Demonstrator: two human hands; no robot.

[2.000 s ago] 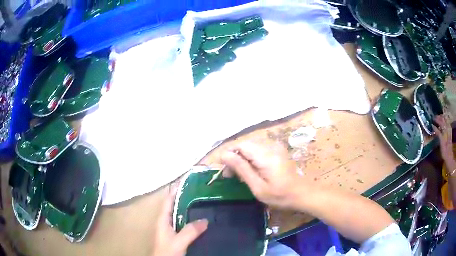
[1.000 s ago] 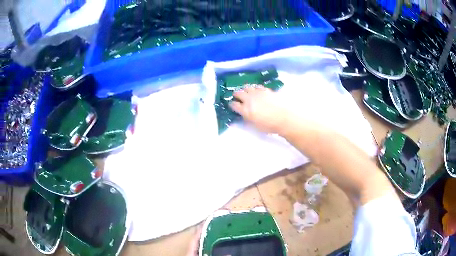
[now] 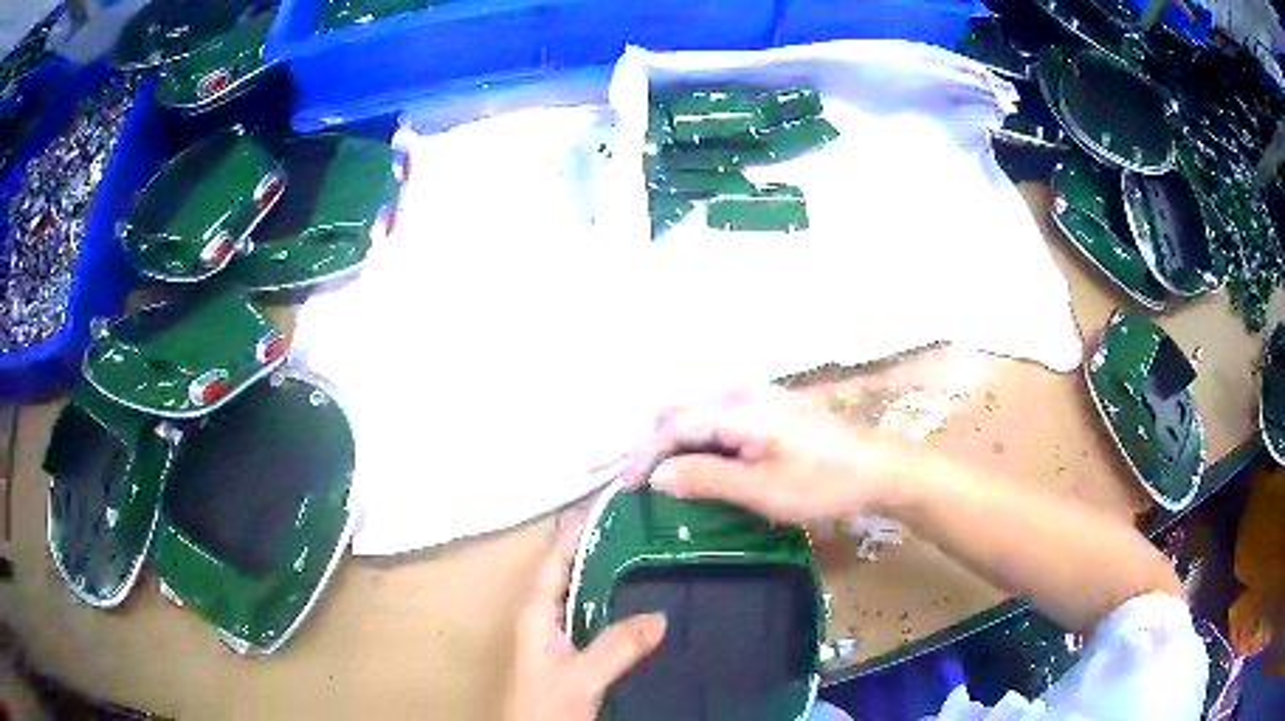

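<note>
A glossy green car body shell (image 3: 705, 542) with a pale rim and dark recess lies at the bottom centre, its lower end cut off by the frame. My left hand (image 3: 571, 655) grips its left side, thumb over the recess. My right hand (image 3: 747, 451) is over the shell's far end, fingers bent down at the far left corner. The hand hides that corner, and I cannot tell whether a small part is under the fingers. Small green panels (image 3: 740, 120) lie piled on the white sheet (image 3: 479, 352), with one panel (image 3: 757, 213) nearest me.
Green shells overlap at left (image 3: 261, 507) and right (image 3: 1149, 402). A blue bin (image 3: 564, 49) stands behind the sheet, and another blue bin (image 3: 106, 240) of small silvery pieces is at far left. Crumpled translucent lumps (image 3: 916, 409) lie on the brown board beyond my right forearm.
My right hand has gone from the shell to the panel pile and back to the shell's far end. The thin stick seen earlier no longer shows. One panel now lies nearer me on the sheet.
</note>
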